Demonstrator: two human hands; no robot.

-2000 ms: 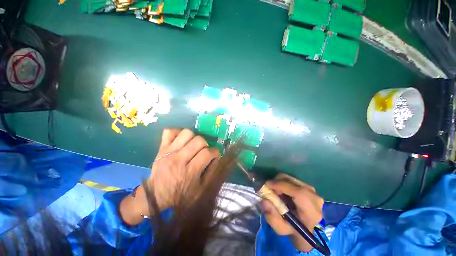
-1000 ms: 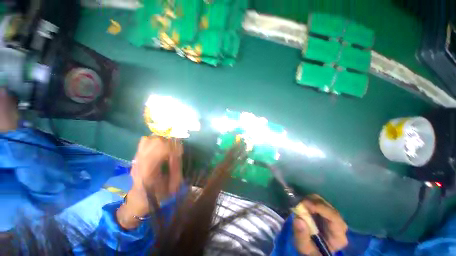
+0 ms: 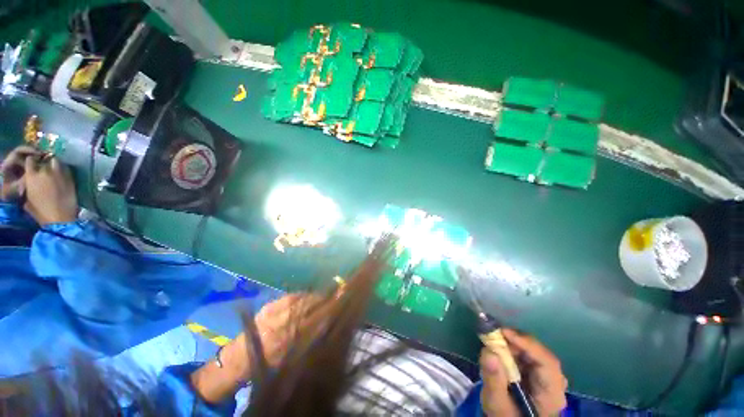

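The green PCB panel [image 3: 426, 300] lies in front of me, its upper part washed out by glare. My right hand [image 3: 529, 370] grips the soldering iron [image 3: 499, 350], its thin tip pointing up-left by the panel's right side. My left hand [image 3: 281, 326] is left of and below the panel, partly hidden by dark hair strands. A small orange flex circuit [image 3: 339, 282] shows at its fingertips. The loose heap of flex circuits [image 3: 302, 218] lies above my left hand, glaring white with orange at its lower edge.
Finished panels [image 3: 347, 85] are stacked at the back, bare panels [image 3: 545, 130] to their right. A black fan [image 3: 183, 167] stands left, a white cup [image 3: 662, 252] right by a black box. A neighbour's hands [image 3: 41, 183] show far left. One orange piece [image 3: 240, 93] lies beyond the fan.
The view has shifted left, showing the neighbour's hands. My left hand has moved from the heap's lower edge down and right, with an orange piece at its fingertips. My right hand still holds the iron.
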